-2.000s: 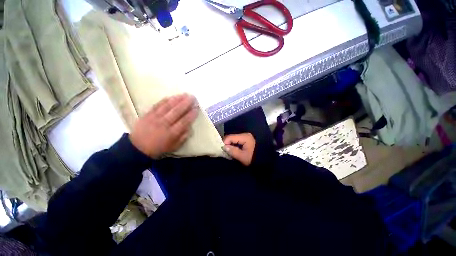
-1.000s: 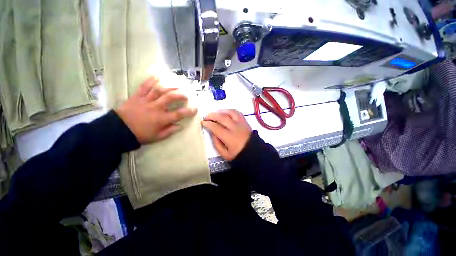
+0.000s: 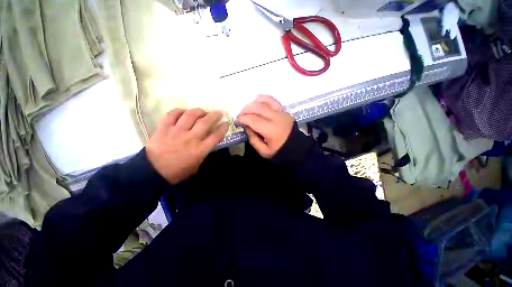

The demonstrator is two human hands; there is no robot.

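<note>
A pale khaki garment panel lies on the white table, running from the top left down to the table's front edge. My left hand lies on its lower part with the fingers bent. My right hand has its thumb and fingertips together at the panel's right edge, close to my left fingertips. Whether it pinches the cloth is hard to tell. The presser foot and needle area is at the top, above the hands. Red-handled scissors lie to its right.
A stack of khaki pieces lies at the left. The edge ruler runs along the table's front. A dark green tie wraps the table's right end, beside a small switch box. Pale green cloth hangs below right.
Since one second ago the view has tilted down, so the machine head is mostly out of frame. The panel's lower end no longer shows below the hands, which are closer together.
</note>
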